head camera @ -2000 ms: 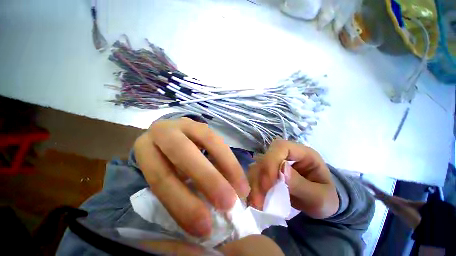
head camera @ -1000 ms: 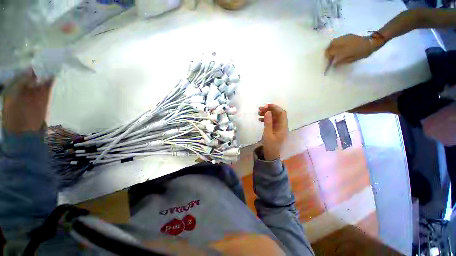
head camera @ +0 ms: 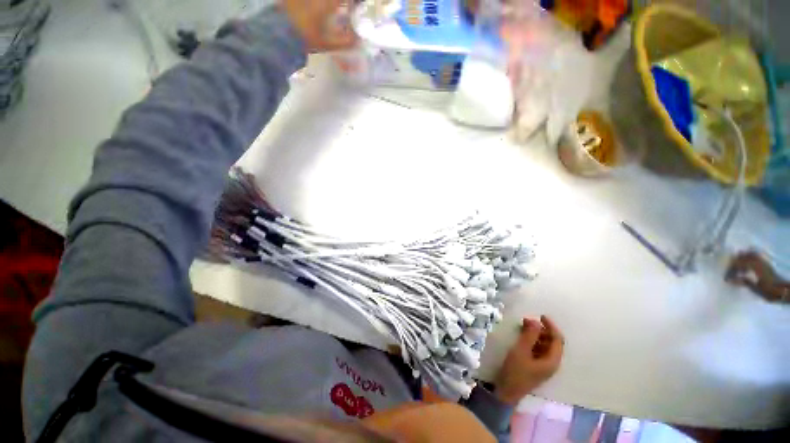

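Note:
A bundle of white-grey cables point(head camera: 346, 257) lies on the white table point(head camera: 589, 346) in front of me. Its reddish-brown inner wires and black sleeves are at the left, partly behind my left sleeve; pale plugs point(head camera: 459, 320) fan out at the right. My left hand point(head camera: 327, 30) is blurred and cut off by the top edge, beside a blue-printed clear pack point(head camera: 429, 30). Whether it grips the pack is unclear. My right hand point(head camera: 530, 356) is near the table's front edge, right of the plugs, fingers loosely curled, nothing seen in it.
A yellow-rimmed basket point(head camera: 645, 65) holding bits stands at the upper right. A small round container point(head camera: 592, 143) with small pieces is beside it. A thin dark rod point(head camera: 650, 246) lies to the right. A blurred brownish shape point(head camera: 759, 275) is at the right edge. Other cables point(head camera: 17, 52) lie far left.
The white paper earlier in both hands is no longer seen in them. My left arm has reached up to the printed pack. The view has swung right, then back left.

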